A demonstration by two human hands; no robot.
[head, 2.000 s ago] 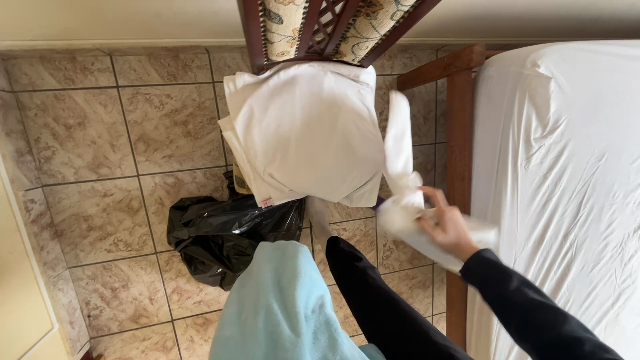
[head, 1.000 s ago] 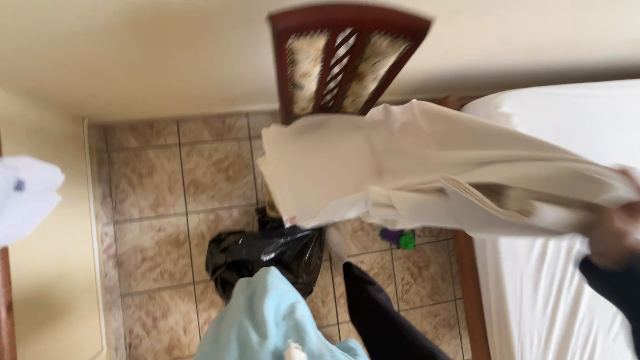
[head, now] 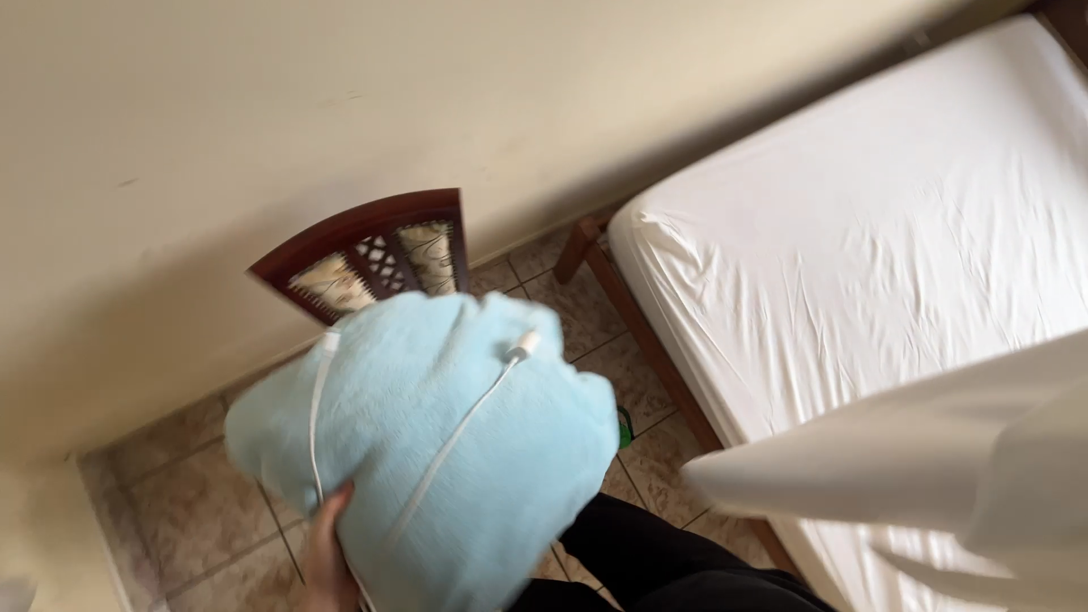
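Observation:
My left hand (head: 330, 548) grips the lower left side of a light blue plush cloth bundle (head: 433, 433), its thumb resting on the fabric. Two white cords with white ends (head: 524, 344) lie over the bundle. At the right edge a white cloth (head: 867, 450) hangs, blurred, above the bed. My right hand is outside the view, so its hold on that cloth cannot be seen. Behind the bundle rises the dark wooden backrest (head: 387, 259) of a chair with patterned panels; its seat is hidden.
A bed with a white fitted sheet (head: 850, 221) and a wooden frame (head: 654, 348) stands on the right along the wall (head: 255, 102). Brown floor tiles (head: 204, 518) show at the lower left. A small green object (head: 625, 429) lies on the floor beside the blue bundle.
The white cloth has left the chair area and moved right, over the bed. The blue bundle has risen in front of the chair. My right hand has gone out of view; the view has turned.

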